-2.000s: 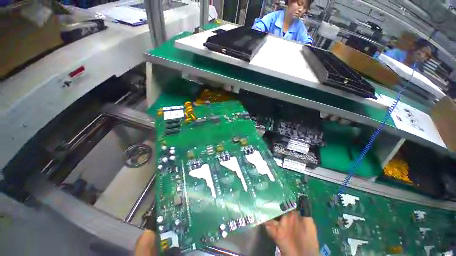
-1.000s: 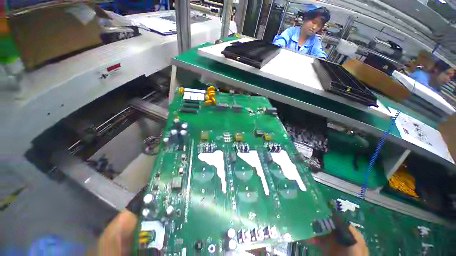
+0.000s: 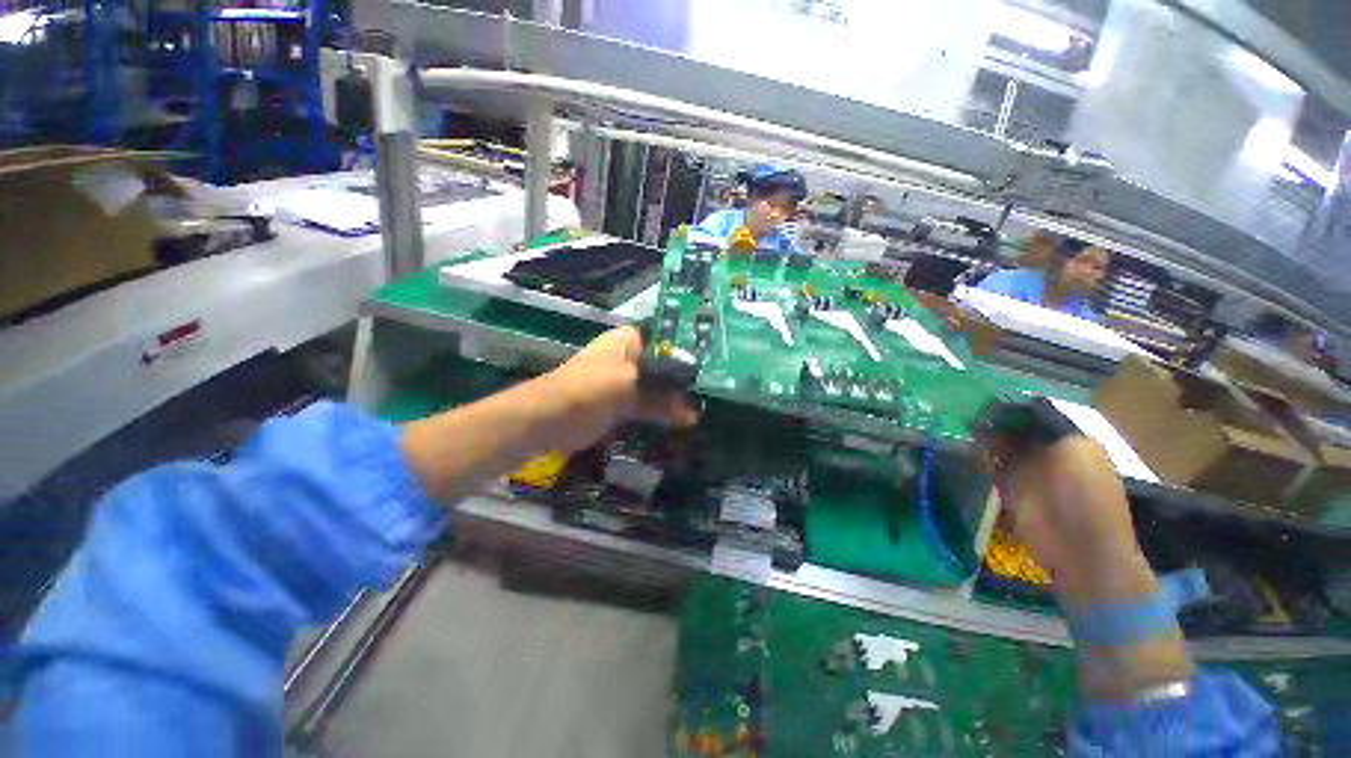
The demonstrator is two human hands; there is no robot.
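A large green circuit board (image 3: 771, 363) is held up at the height of the upper shelf. It carries white pistol-like areas and small upright parts. My left hand (image 3: 637, 378) grips its near left corner. My right hand (image 3: 1030, 444) grips its near right corner. Both hands have black finger covers. A light blue strap is round my right wrist. The board hides part of the shelf top behind it.
More green boards (image 3: 815, 644) lie below on the line. The shelf (image 3: 511, 314) holds a black tray (image 3: 585, 270). Bins with orange-yellow parts (image 3: 1012, 560) sit under it. A carton (image 3: 1200, 430) stands right. People in blue are behind.
The board has gone up and away from me, from low in front to shelf height, with both hands still on it. The view has tilted up, and both my forearms now show.
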